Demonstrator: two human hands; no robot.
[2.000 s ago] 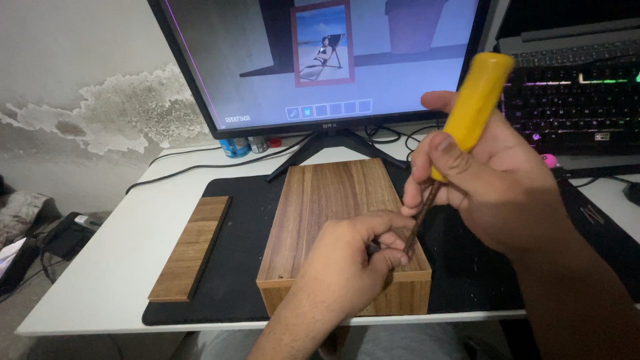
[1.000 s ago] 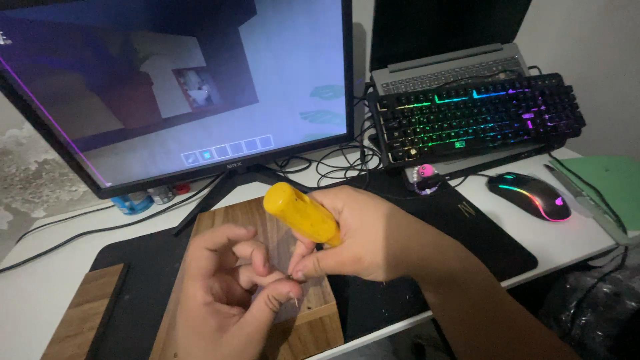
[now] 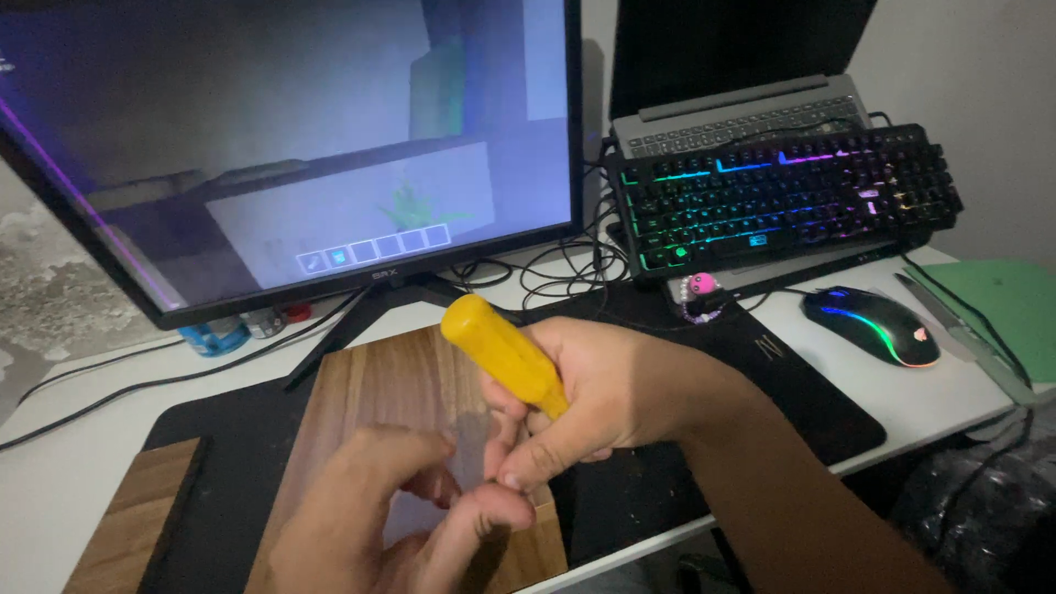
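Observation:
My right hand (image 3: 610, 396) holds a screwdriver by its yellow handle (image 3: 503, 355), the butt of the handle pointing up and to the left; its shaft is hidden. My left hand (image 3: 404, 503) is just left of it, its thumb against the fingertips of my right hand. Whether a small thing sits between the fingertips cannot be told. Both hands are above a wood-grain box (image 3: 371, 371), which they partly cover. A separate wood-grain board (image 3: 136, 516) lies to the left on the black desk mat (image 3: 223, 437).
Behind the box stands a monitor (image 3: 388, 272) on a black stand. Loose cables (image 3: 569, 272) run beside it. At the right are a lit keyboard (image 3: 759, 198) resting on a laptop (image 3: 742, 107), a lit mouse (image 3: 870, 326), and a green sheet (image 3: 998, 313) with a knife-like tool.
The view has swung right since two seconds ago, bringing the mouse into sight. The screwdriver's handle, leaning up and right at first, now leans up and left in my right hand.

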